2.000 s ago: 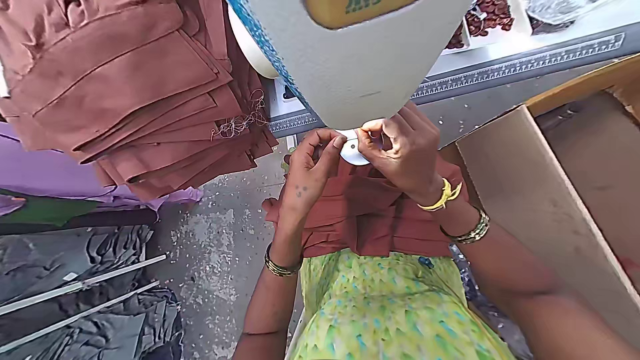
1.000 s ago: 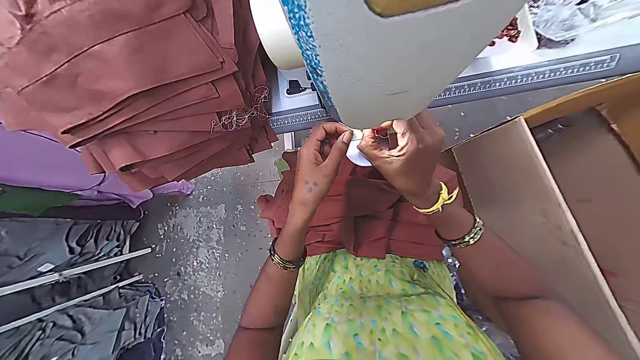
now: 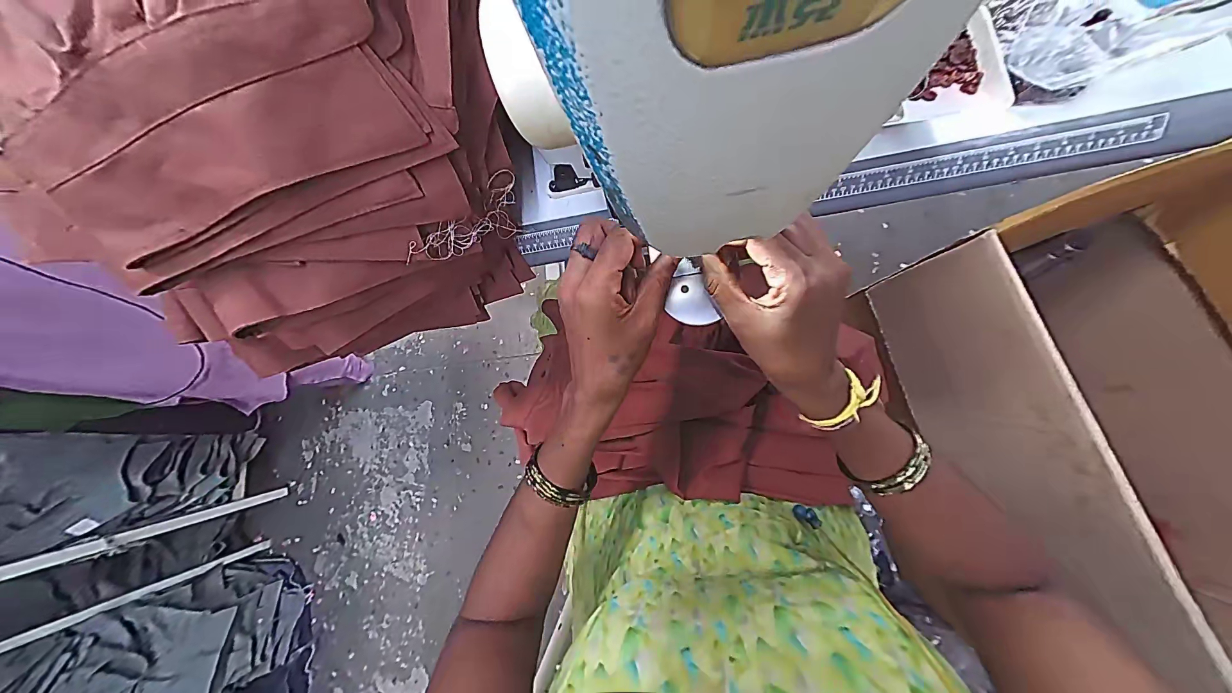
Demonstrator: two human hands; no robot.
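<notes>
Both my hands meet under the head of an industrial sewing machine [image 3: 751,125], at a round white plate with a small dark hole [image 3: 693,296]. My left hand [image 3: 611,308] has thumb and index finger pinched at the plate's left side; what they pinch is hidden. At its right side my right hand [image 3: 784,308] has its thumb and index finger close together, with a bit of dark red material by the fingertips, too small to name. Reddish-brown fabric pieces [image 3: 712,414] lie on my lap below the hands. The needle area is mostly covered by the machine head.
Stacked reddish-brown fabric pieces [image 3: 260,164] with loose threads rise at the left, above purple cloth [image 3: 96,337] and dark grey garments [image 3: 87,491]. An open cardboard box [image 3: 1020,423] stands at the right. A ruler strip [image 3: 1001,164] edges the table, behind which a white tray [image 3: 999,58] holds small dark red pieces.
The fingertips of my two hands have moved a little apart, and more of the white plate shows between them than one second ago. The view has shifted slightly.
</notes>
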